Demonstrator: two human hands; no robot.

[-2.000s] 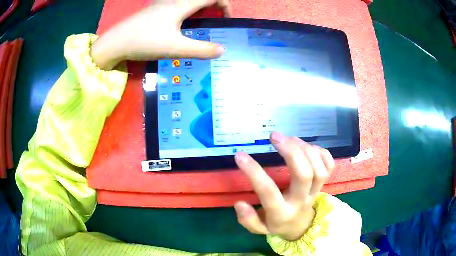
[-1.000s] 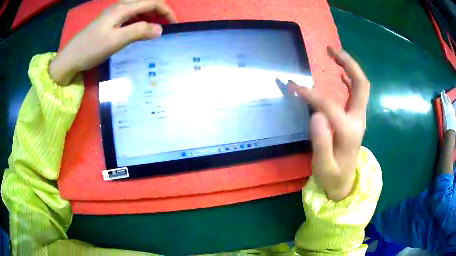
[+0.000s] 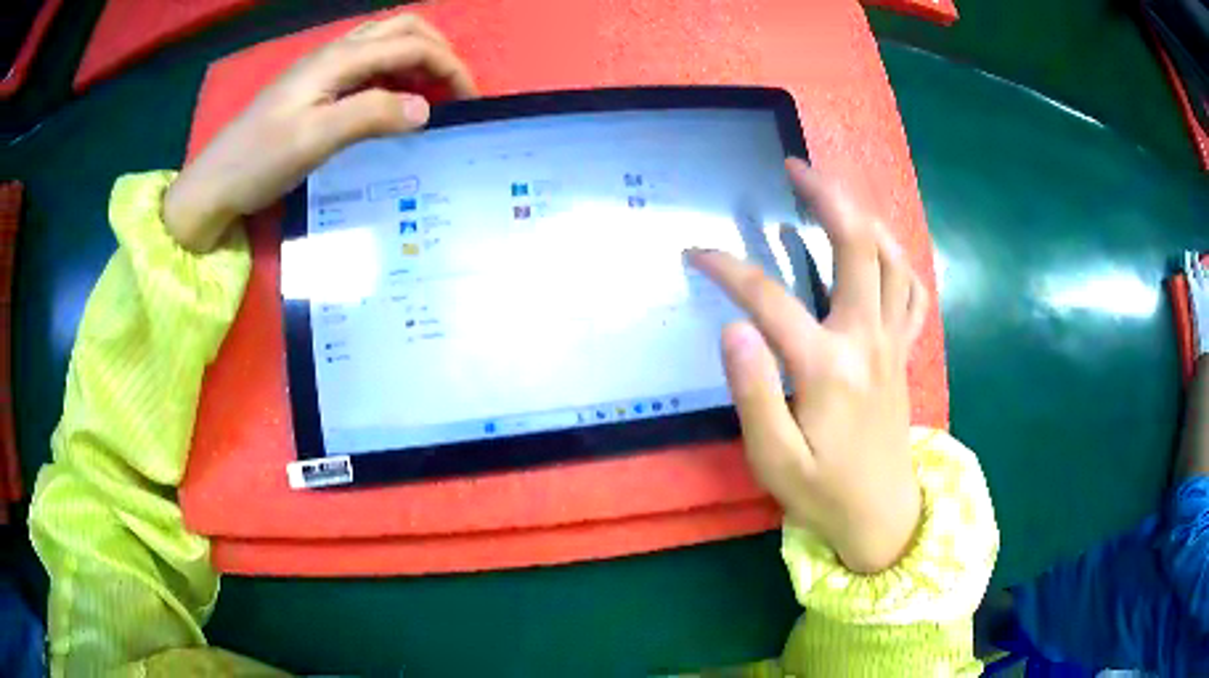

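Observation:
A black-edged tablet (image 3: pixel 530 457) lies on a red foam tray (image 3: pixel 557 510), slightly tilted in view. Its touchscreen (image 3: pixel 504 358) is lit with a white file window holding small folder icons; white glare covers the middle. A barcode label (image 3: pixel 320 472) is at its lower left corner. My left hand (image 3: pixel 318 126) rests at the tablet's upper left edge, fingers curled, thumb on the top border. My right hand (image 3: pixel 835 358) is over the right part of the screen, fingers spread, index fingertip at the screen; whether it touches is unclear. It holds nothing.
The foam lies on a green tabletop (image 3: pixel 1061 384). More red foam (image 3: pixel 159 33) is at the upper left, with foam edges at the far left and top right. At the right edge are a person's blue sleeve (image 3: pixel 1127 570) and a white-and-red item.
The screen went from a desktop with a menu to a file window. My left hand moved from over the screen to its upper left edge. My right hand moved from the bottom edge to the right side.

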